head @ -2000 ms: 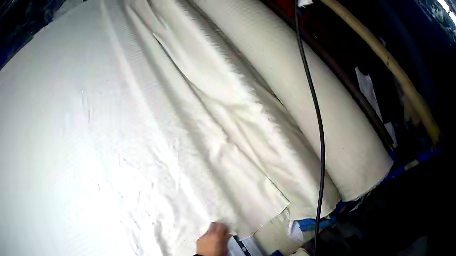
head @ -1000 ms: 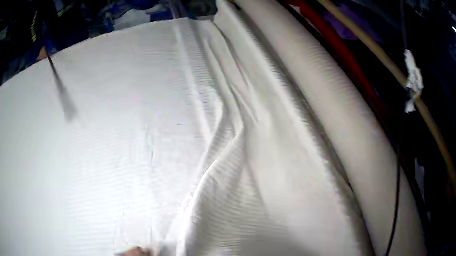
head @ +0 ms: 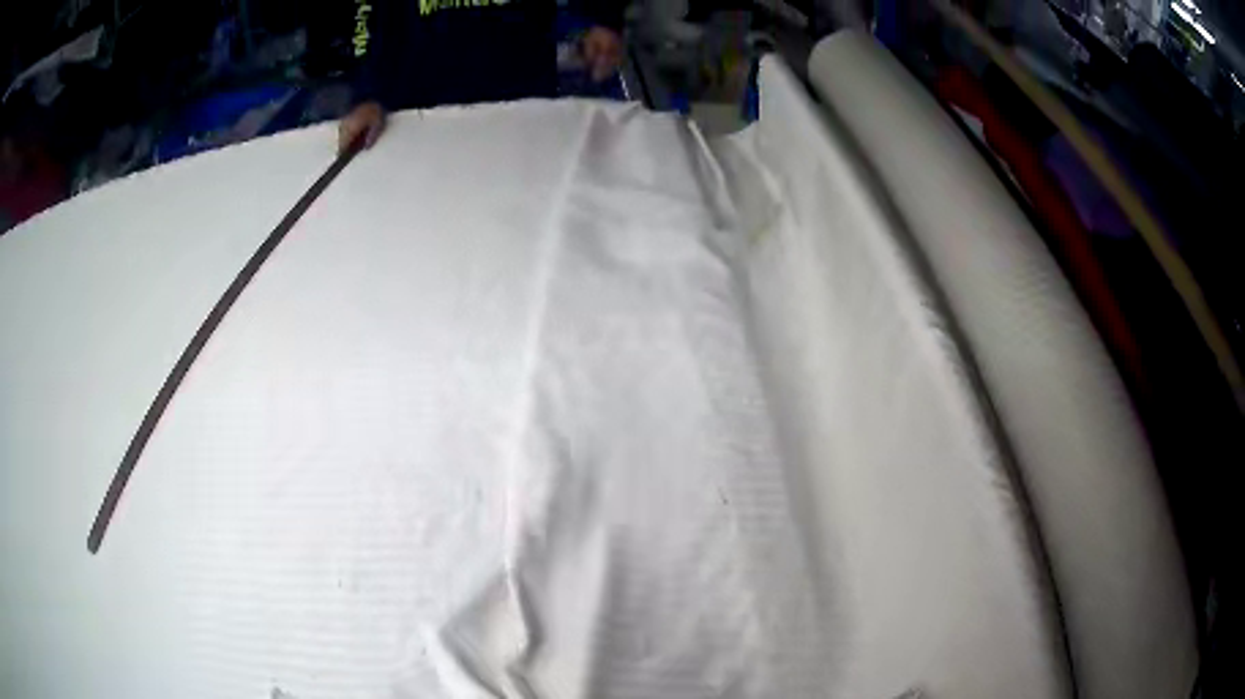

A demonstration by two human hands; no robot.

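The off-white top fabric ply point(head: 341, 355) covers the table. A raised fold runs from the far edge towards me, with bunched creases at the bottom of the picture. Looser cloth lies between this fold and the thick cream fabric roll point(head: 1024, 314) at the right. A thin dark brown stick point(head: 205, 328) lies across the cloth at the left, its far end under a coworker's hand point(head: 361, 126). Neither of my hands can be made out; small dark shapes at the bottom edge are too unclear to name.
A coworker in a dark top with yellow-green lettering point(head: 464, 48) stands at the far edge, a second hand point(head: 601, 52) raised. A tan wooden pole point(head: 1133, 205) and a long red strip point(head: 1004, 164) lie beyond the roll. Dark and blue piles are behind.
The view has tilted up and shows the coworker. The stick now lies farther across the cloth. The bunched cloth near the roll is spread flatter. My hand has left the picture's bottom edge.
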